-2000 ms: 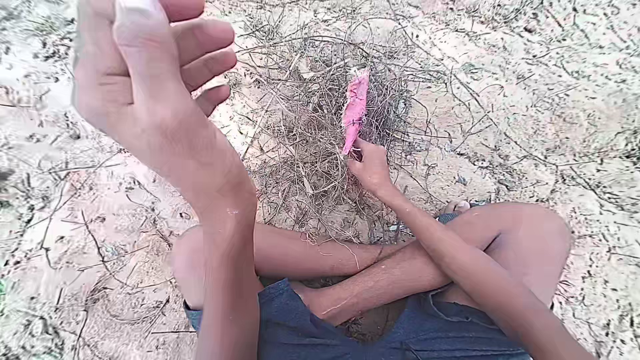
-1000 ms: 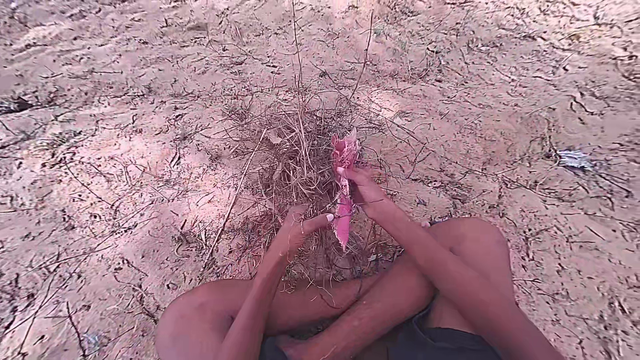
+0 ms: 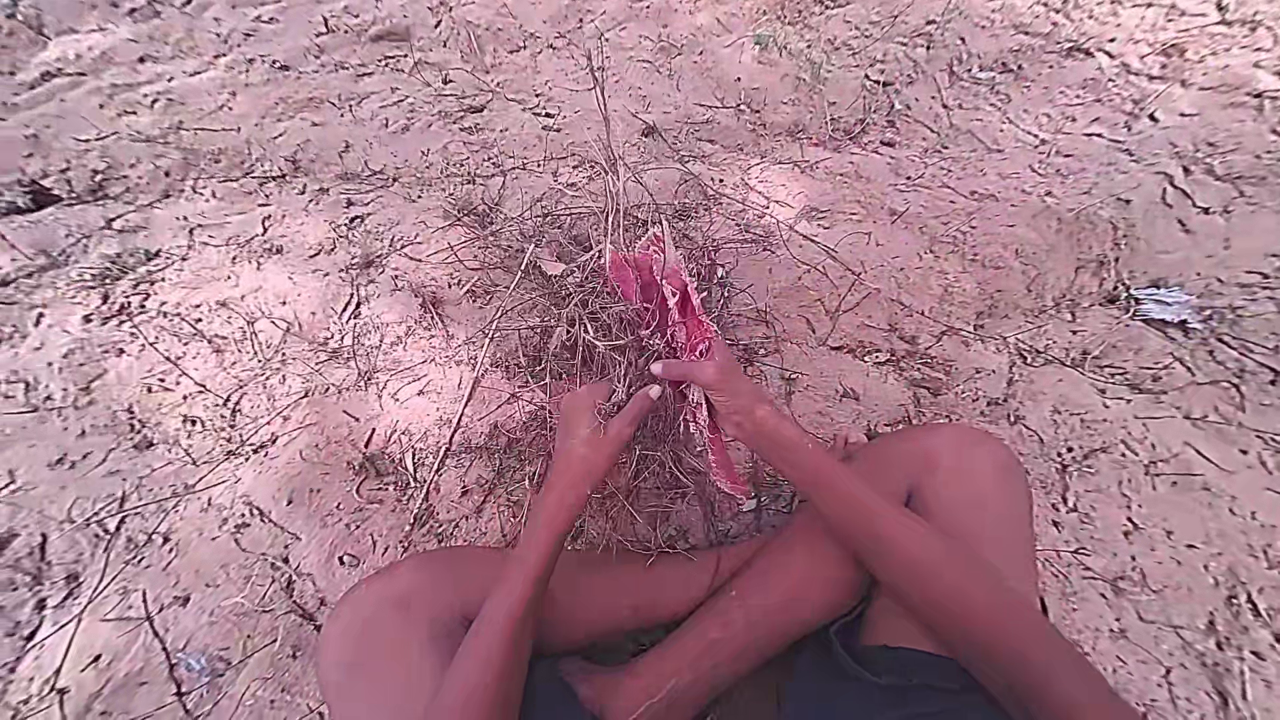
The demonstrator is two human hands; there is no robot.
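Note:
A heap of dry twigs and grass stems (image 3: 570, 320) lies on the ground in front of my crossed legs. My left hand (image 3: 600, 420) grips stems at the near side of the heap, its fingers partly hidden under them. Close beside it, my right hand (image 3: 710, 385) holds a frayed pink cloth strip (image 3: 690, 320), and its thumb presses on the stems near my left thumb. The cloth spreads over the right part of the heap, and its narrow end hangs below my right hand.
Sandy ground (image 3: 300, 300) with scattered twigs surrounds the heap. A long thin stick (image 3: 475, 385) slants at the heap's left. A crumpled pale scrap (image 3: 1168, 306) lies far right. My crossed legs (image 3: 700, 600) border the near side.
My left hand, raised and apart at first, has come down to the heap beside my right hand. The pink cloth is more spread out than before. The view has shifted.

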